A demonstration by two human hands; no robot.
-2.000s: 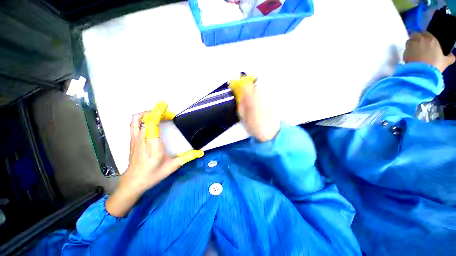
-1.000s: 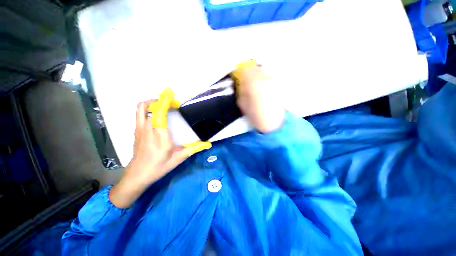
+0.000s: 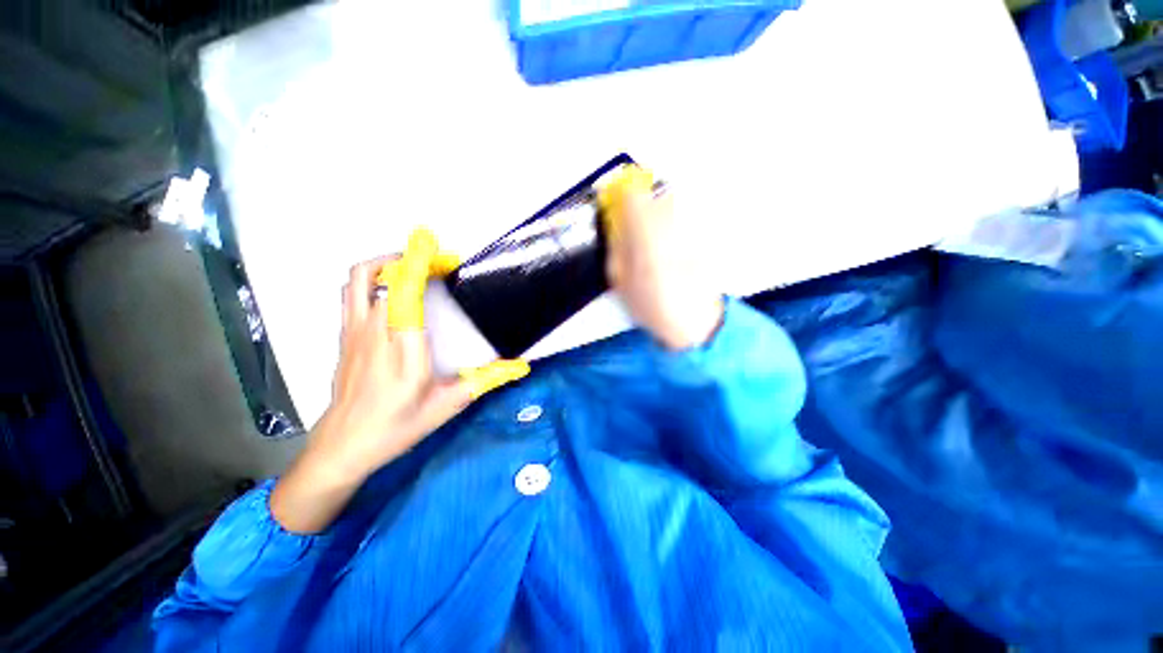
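Note:
A glossy black phone or screen [image 3: 536,274] is tilted above the white bench top near its front edge, with white streaks of reflected light across it. My left hand [image 3: 402,344], with yellow finger cots, holds its left end, fingertips at the upper left corner and thumb at the lower corner. My right hand [image 3: 648,262], slightly blurred, lies over the right end with yellow-cotted fingers on the glass. Whether it pinches a wipe cannot be seen.
A blue bin [image 3: 638,41] stands at the back of the white bench [image 3: 829,140], cut off by the top edge. A neighbour's blue sleeve and smock [image 3: 1020,370] are close on the right. More blue plastic [image 3: 1078,89] shows at the far right. A dark edge runs along the bench's left side.
The neighbour's hand has left the view and their sleeve has shifted. The view has tipped slightly, cutting off more of the bin. My right hand has moved slightly over the phone; my left still holds it.

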